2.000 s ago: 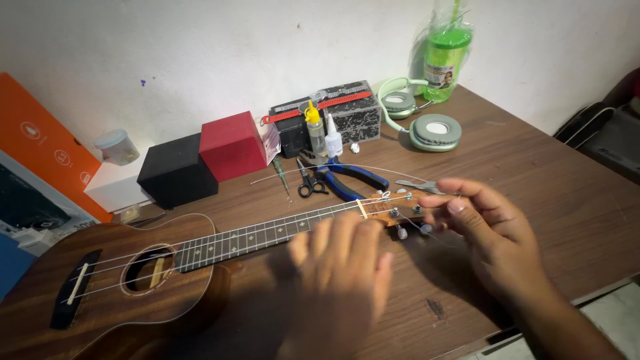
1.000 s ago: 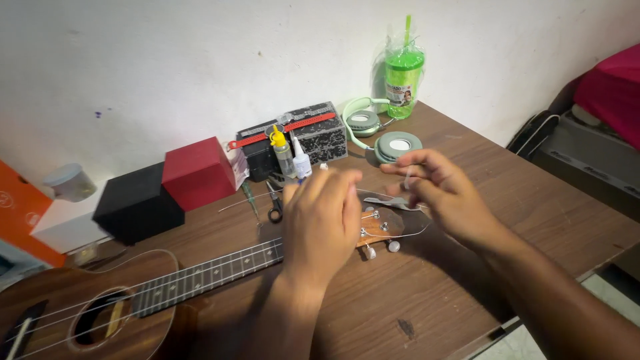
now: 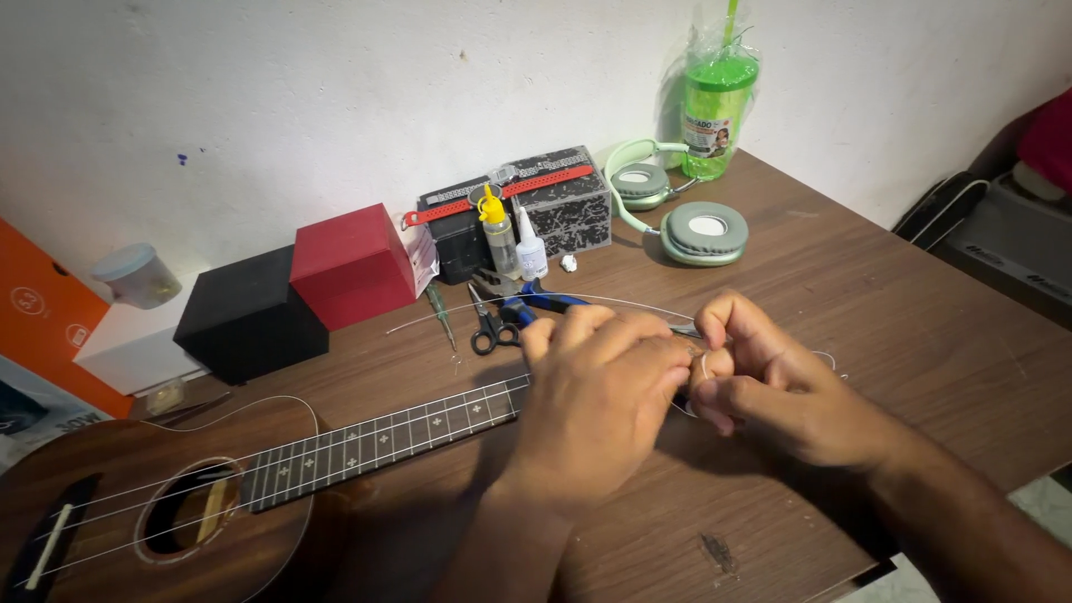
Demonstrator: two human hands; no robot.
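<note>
A dark wooden ukulele (image 3: 276, 502) lies at the left with its neck (image 3: 385, 444) pointing right, several pale strings running along it. My left hand (image 3: 595, 394) is over the upper neck and headstock, which it mostly hides; its fingertips meet those of my right hand. My right hand (image 3: 754, 385) pinches a thin pale string (image 3: 705, 364) that loops by its fingers. Whether my left fingers also hold the string cannot be told. Behind the hands lie blue-and-black pliers (image 3: 553, 300), black-handled scissors (image 3: 492, 331) and a small green screwdriver (image 3: 440, 314).
Along the wall stand a black box (image 3: 251, 314), a red box (image 3: 356, 268), a yellow-capped bottle (image 3: 500, 239), a white glue bottle (image 3: 531, 251), green headphones (image 3: 705, 234) and a green tumbler (image 3: 716, 109). A loose string (image 3: 452, 311) arcs across the desk. The desk's edge runs at the right.
My two hands were apart two seconds ago and now meet over the headstock. The headstock and its tuning pegs, seen earlier, are now mostly covered.
</note>
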